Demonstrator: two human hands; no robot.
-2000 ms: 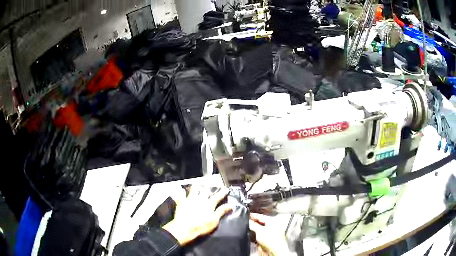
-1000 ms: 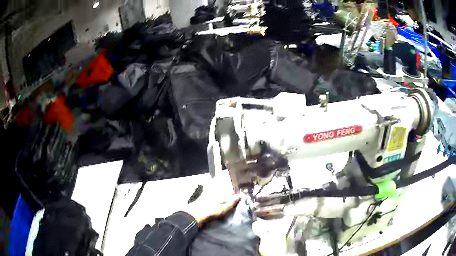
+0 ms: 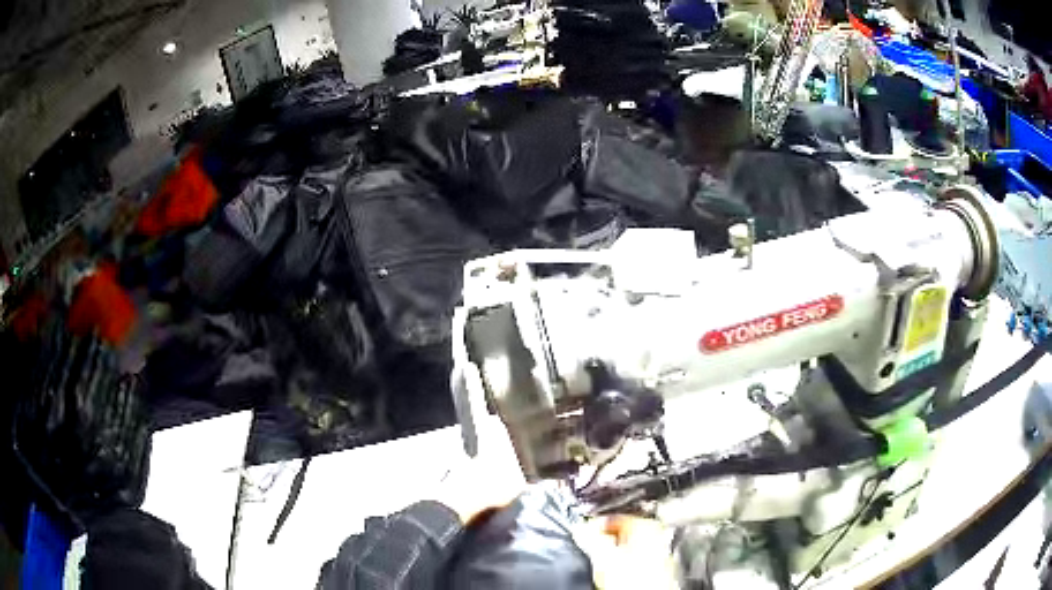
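Observation:
A dark, shiny bag piece (image 3: 525, 556) lies bunched at the lower middle, its upper end under the head of the white sewing machine (image 3: 692, 305). The needle area is blurred. My left hand (image 3: 494, 519) is at the piece's left side, mostly hidden behind the fabric and the dark sleeve; only a sliver shows, holding the piece. My right hand (image 3: 637, 542) is at its right edge by the arm, overexposed and blurred, cut off by the picture's bottom, and holds that edge. A black strip (image 3: 750, 463) runs along the arm to the needle, past a green clip (image 3: 904, 441).
Black bags (image 3: 404, 248) are heaped behind the machine. The white tabletop (image 3: 363, 478) carries a thin black strip (image 3: 291, 501) at left. A black bag (image 3: 136, 556) and a blue crate (image 3: 46, 551) stand at lower left. The handwheel (image 3: 971, 244) is at the machine's right end.
The bag piece bulges up shorter and rounder near the needle. My left hand, earlier plain on top of the fabric, is now mostly hidden. The view has shifted and tilted.

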